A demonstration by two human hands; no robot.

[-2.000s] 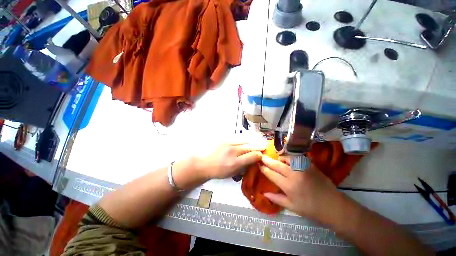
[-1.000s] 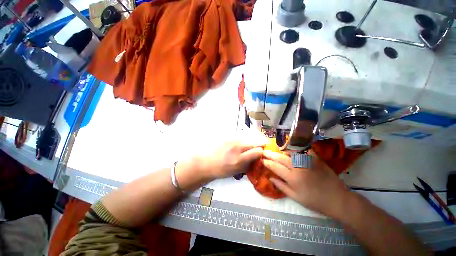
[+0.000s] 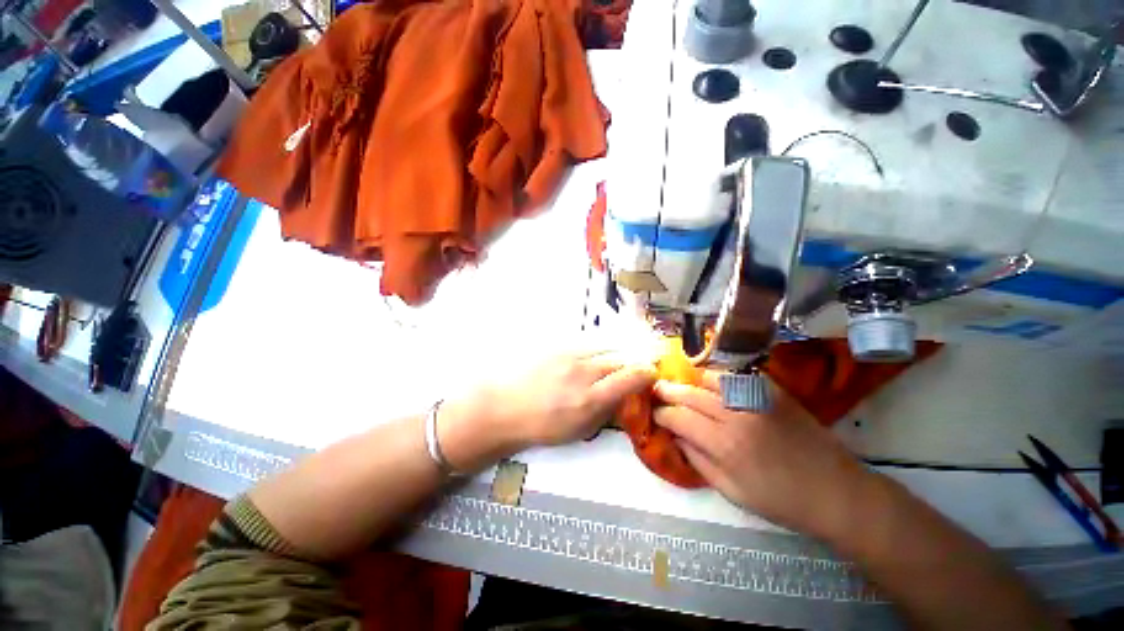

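The rust-orange garment piece [image 3: 666, 456] lies under the sewing machine head [image 3: 912, 197], bright yellow-orange by the needle area. Part of it shows to the right, below the head. My left hand [image 3: 561, 397] presses on its left edge near the presser foot, fingertips washed out by the light. My right hand [image 3: 752, 438] holds the cloth from the right, its fingertips close to the left ones. The needle and presser foot are mostly hidden behind the shiny metal guard [image 3: 762, 259].
A gathered rust-orange garment pile [image 3: 419, 136] lies left of the machine. Snips [image 3: 1067, 491] lie at the right. A ruler [image 3: 542, 533] runs along the front edge. A grey motor box [image 3: 56, 228] and clear bottle [image 3: 117, 158] stand far left. Orange cloth hangs below the table.
The loose cloth below my hands has drawn up toward the needle and become smaller. My hands stay close together at nearly the same place. Some orange cloth now shows behind the head's left side.
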